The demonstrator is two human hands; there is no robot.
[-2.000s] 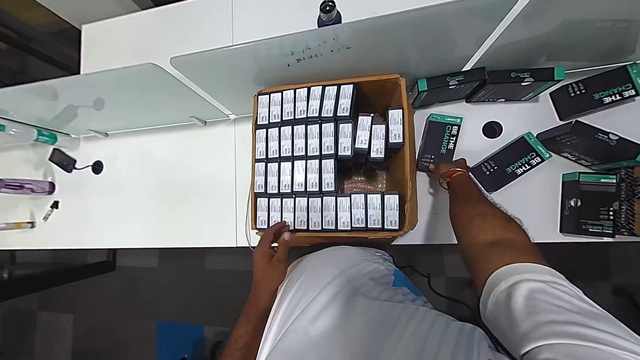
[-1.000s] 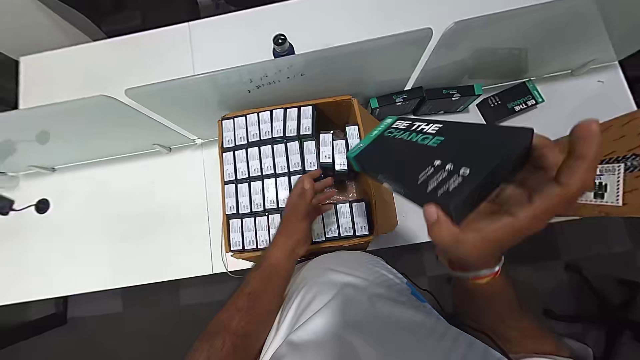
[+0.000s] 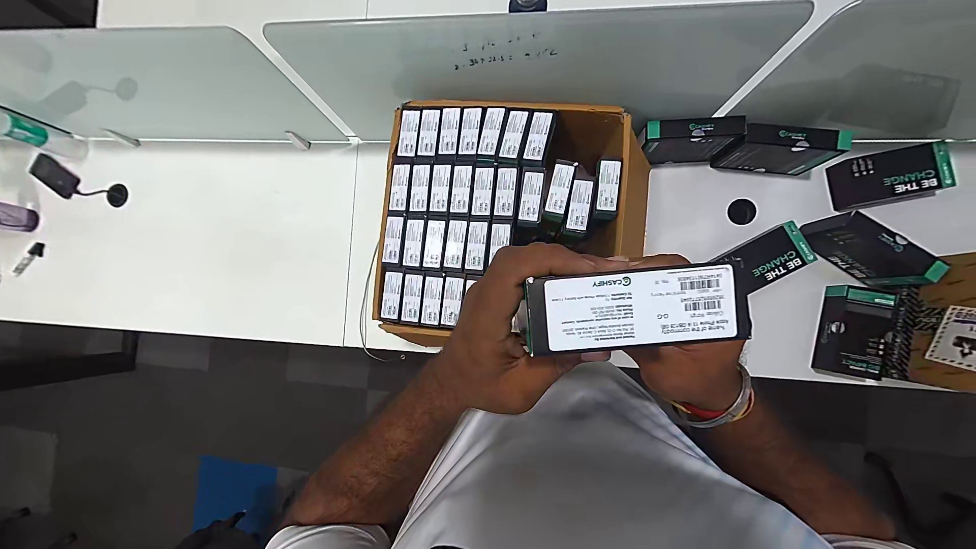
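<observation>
Both of my hands hold one black phone box (image 3: 637, 309), its narrow side with a white printed label turned up toward me. My left hand (image 3: 503, 328) grips its left end, and my right hand (image 3: 690, 370) is around its right part from below. Behind the hands stands an open cardboard carton (image 3: 637, 191) with rows of similar black boxes on edge, white labels up. A few boxes at its right side lean at angles. My hands and the held box hide the carton's near right part.
Several black and green boxes (image 3: 888, 177) lie on the white desk (image 3: 252, 236) right of the carton. Frosted glass dividers (image 3: 534, 69) run behind it. A cable grommet (image 3: 741, 212) sits right of the carton. At far left are a bottle (image 3: 46, 137) and a small black device (image 3: 55, 175).
My right hand has brought a black box from the right to in front of me. My left hand has left the carton and taken hold of it too. The box's labelled side now faces up.
</observation>
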